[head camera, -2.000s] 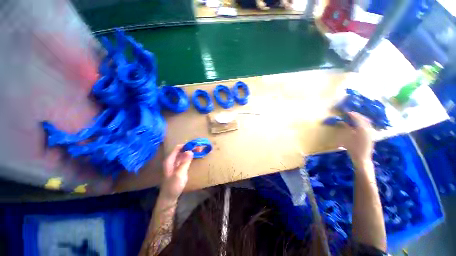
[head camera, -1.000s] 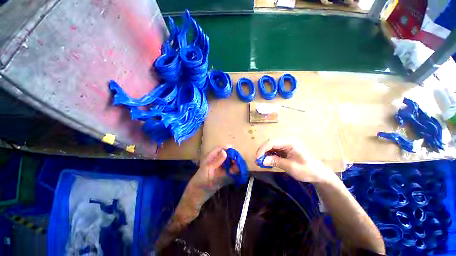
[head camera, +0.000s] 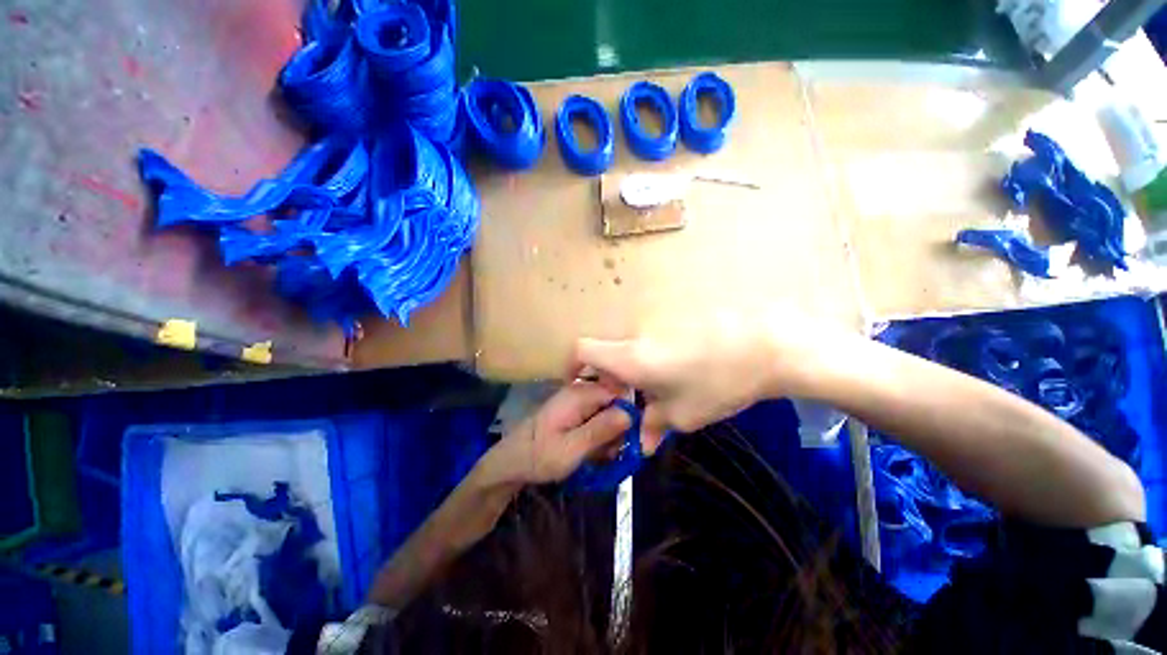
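My left hand (head camera: 563, 433) is shut on a blue ring (head camera: 623, 441) just below the board's front edge. My right hand (head camera: 691, 384) is against the same ring, its fingers closed at the ring's upper side and touching the left fingers. The fingers hide much of the ring. Several blue oval rings (head camera: 650, 119) stand in a row on the cardboard board (head camera: 538, 301). A large nested stack of blue pieces (head camera: 410, 218) lies left of them. A small cardboard pad (head camera: 644, 220) with a white oval patch is in front of the row, with a thin stick (head camera: 726, 182) beside it.
Loose blue strap pieces (head camera: 1072, 205) lie at the right of the bench. A grey box (head camera: 90, 166) with pink stains is at left. A green belt (head camera: 768, 28) runs behind. A crate of blue rings (head camera: 1126, 346) is below right, and a blue crate with white sheet (head camera: 151, 512) below left.
The hands, apart a second ago with the ring in my left and a small blue piece in my right, have come together at the ring. The view has tilted down, so the bench sits higher.
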